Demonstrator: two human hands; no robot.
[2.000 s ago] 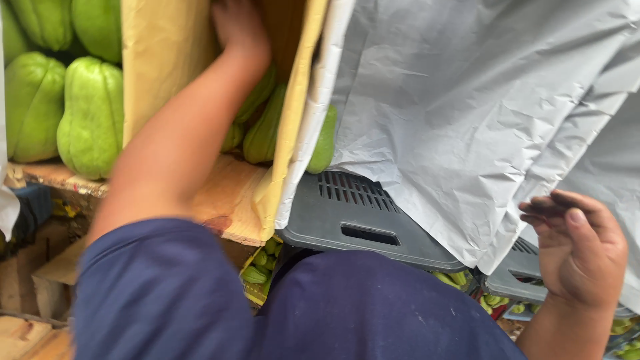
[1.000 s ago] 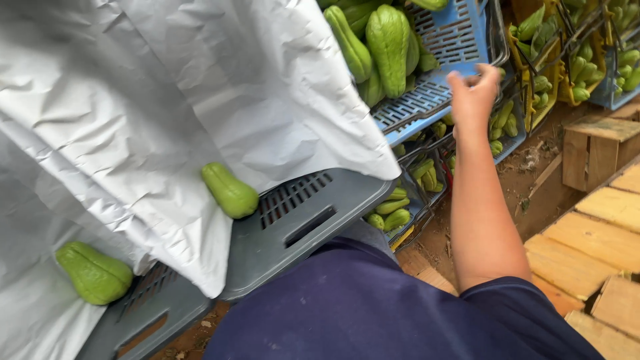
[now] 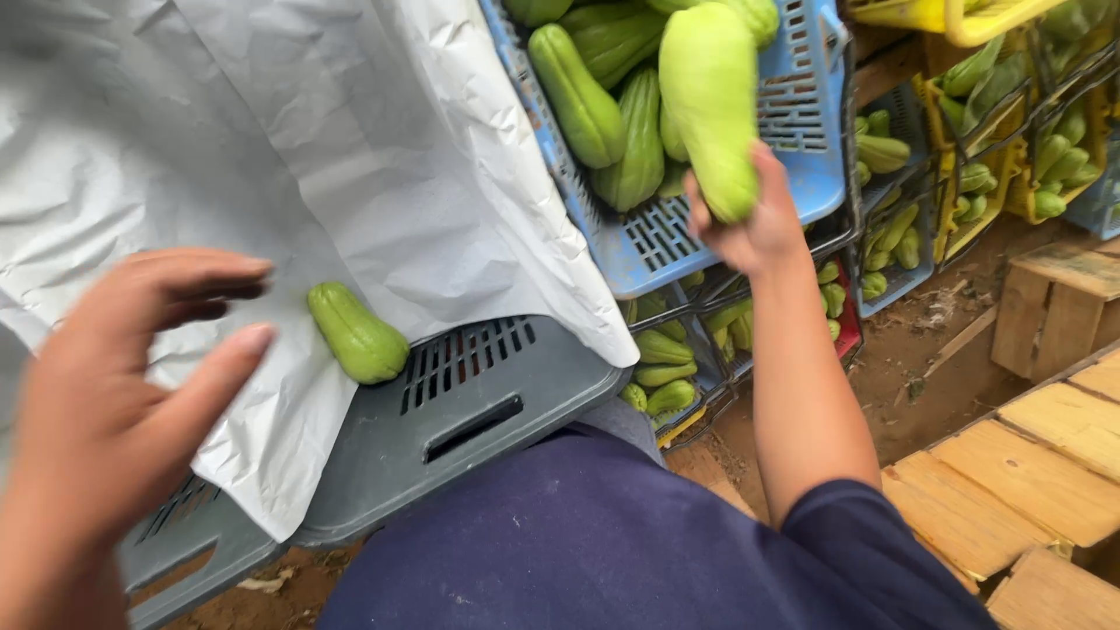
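In my right hand is a pale green chayote, gripped near its lower end above a blue plastic crate. More chayotes lie inside that crate. My left hand, fingers apart and holding nothing, hovers over the white sheeting at the left. Just right of its fingertips, one chayote rests on the edge of the white sheet, beside the slots of a dark grey plastic crate.
Stacked crates of chayotes, one with a yellow rim, stand at the upper right. A wooden crate sits on the dirt floor. Wooden slats fill the lower right. Another grey crate is at the lower left.
My right hand, empty at the blue crate's edge a second ago, now holds a chayote. My left hand has come into view at the left. The view swung strongly rightward after the first frame.
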